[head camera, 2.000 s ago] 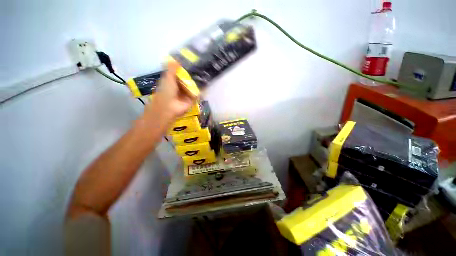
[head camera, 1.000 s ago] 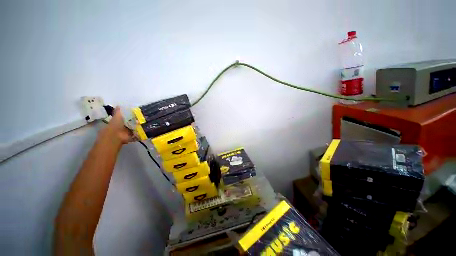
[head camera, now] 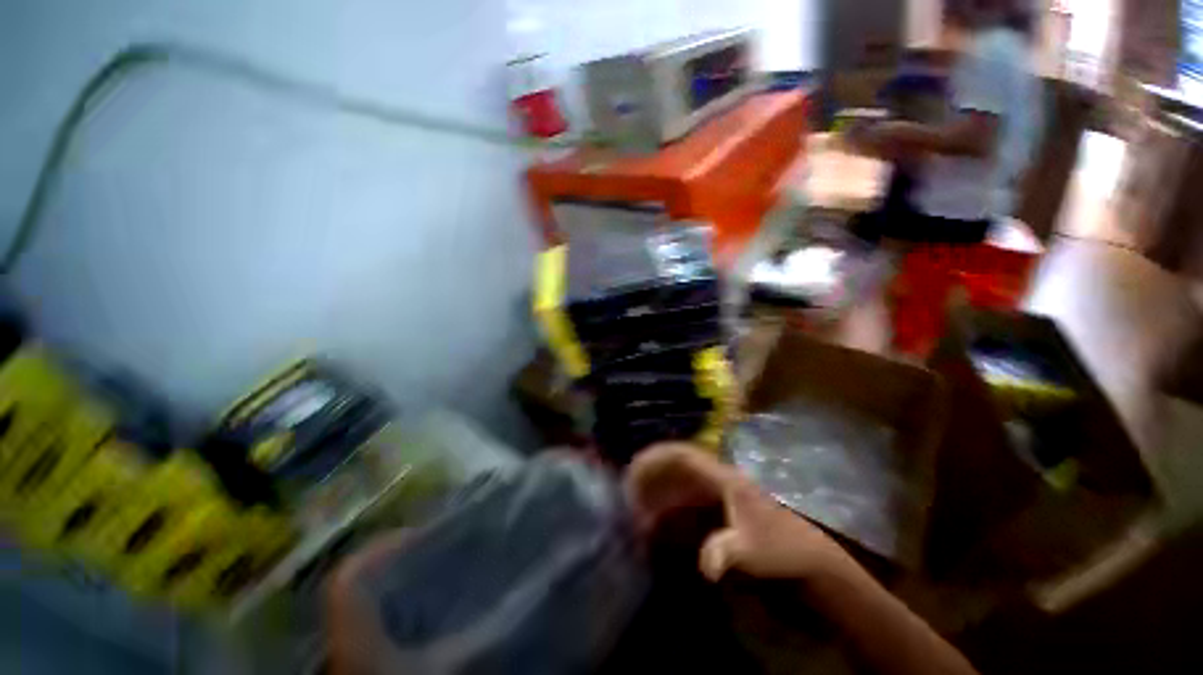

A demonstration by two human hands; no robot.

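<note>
A film-wrapped box (head camera: 508, 567), dark grey and blurred, is at the bottom centre in front of me. My left hand (head camera: 359, 607), blurred and partly cut off by the lower edge, grips its left side. My right hand (head camera: 719, 514) is on its right end with fingers curled around the edge. The stack of boxes with yellow ends (head camera: 145, 534) is at the lower left. A short pile of black boxes (head camera: 304, 422) stands beside it. The sealer's pale surface (head camera: 455, 442) shows only in part behind the held box.
A second stack of bagged black boxes (head camera: 653, 356) stands ahead, by an orange machine (head camera: 660, 178) with a grey control box (head camera: 627, 106). To the right are a carton (head camera: 844, 369) with clear film and an open carton (head camera: 1121, 435) holding boxes. A person (head camera: 970, 132) is behind a red stool (head camera: 924, 297).
The view has swung right. My left hand has left the yellow-ended stack and is now on the wrapped box. My right hand has come into view. The cartons and a person now show.
</note>
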